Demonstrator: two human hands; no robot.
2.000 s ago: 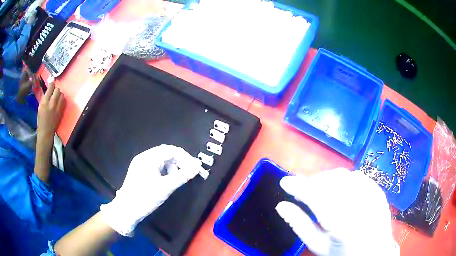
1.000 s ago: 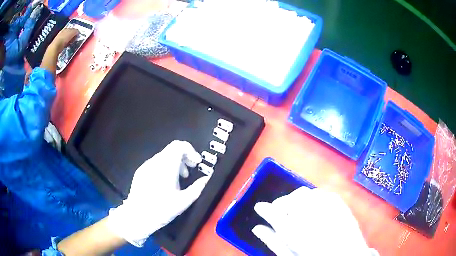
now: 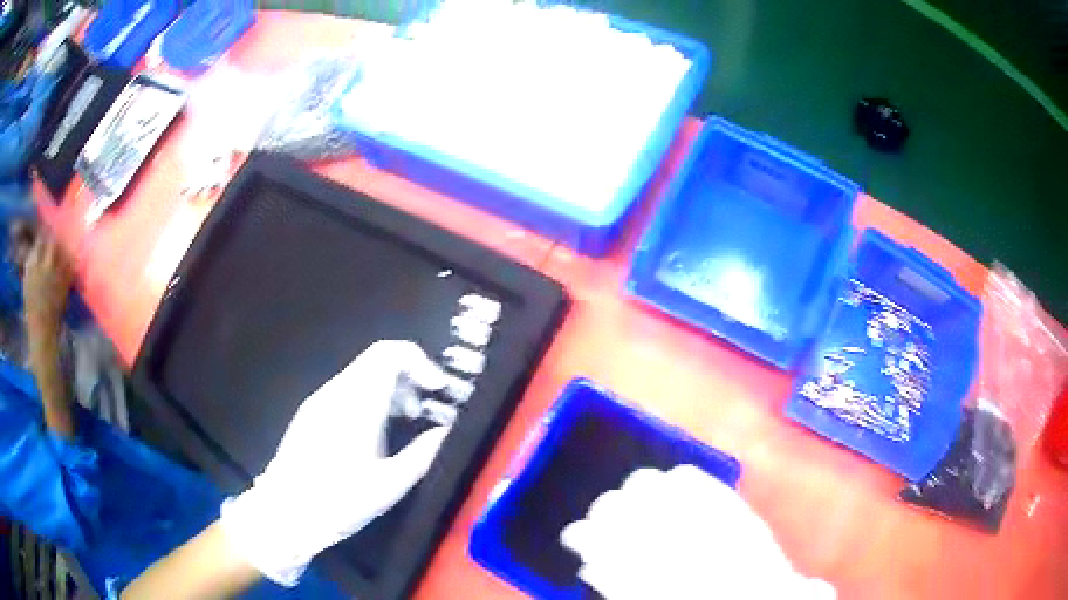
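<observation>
My left hand (image 3: 334,463), in a white glove, is over the black tray (image 3: 293,293). Its thumb and index finger are apart beside the near end of a short row of small white parts (image 3: 474,316); I see nothing held between them. My right hand (image 3: 691,539), in an overexposed white glove, is over the small blue bin (image 3: 498,533) with dark contents. Its fingers are bunched and their tips are lost in glare, so anything held is hidden. The picture is blurred.
A large blue bin (image 3: 498,199) heaped with white parts stands at the far side. Right of it are an empty blue bin (image 3: 750,234), a blue bin of silver pins (image 3: 884,363) and a clear bag (image 3: 978,469). A neighbour's arm (image 3: 47,305) and metal tray (image 3: 129,135) are left.
The view has shifted, moving the bins left. My left finger and thumb parted from the row's near part. My right hand's fingers have closed together. The neighbour's hand reached the metal tray, then withdrew.
</observation>
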